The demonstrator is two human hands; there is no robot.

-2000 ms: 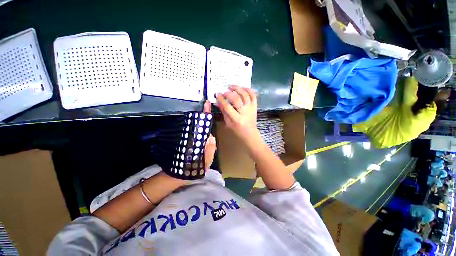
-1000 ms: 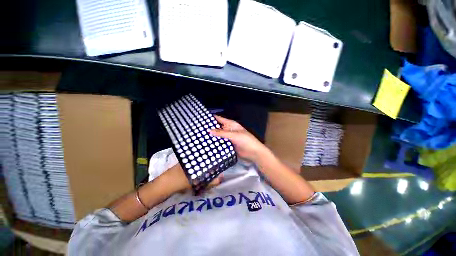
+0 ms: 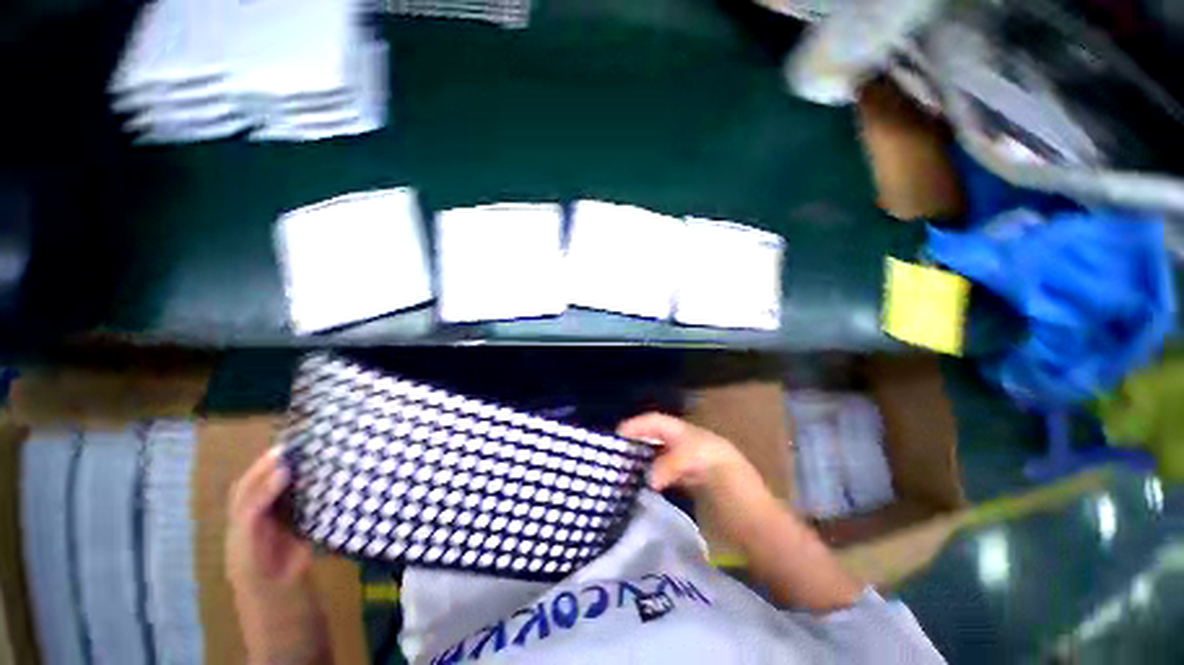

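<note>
The black adhesive pad sheet (image 3: 455, 474), covered with rows of white circles, is spread wide over the lap below the bench edge. My left hand (image 3: 269, 520) holds its left end. My right hand (image 3: 688, 455) grips its upper right corner between thumb and fingers. Four white plastic base covers (image 3: 499, 263) lie in a row near the bench's front edge. The frame is blurred, so their vent holes and any corner feet cannot be made out.
Stacked covers (image 3: 253, 72) stand at the back left of the green bench (image 3: 610, 130). A yellow note (image 3: 925, 307) lies at the right edge, beside a blue cloth (image 3: 1084, 305). Cartons of white pieces stand below at left (image 3: 111, 533) and right (image 3: 838, 455). Clear plastic wrapping (image 3: 1039, 104) lies back right.
My hands have moved apart, and the folded pad sheet is now opened out wide between them. My right hand left the rightmost cover earlier. The view has shifted, showing the stacks at the back.
</note>
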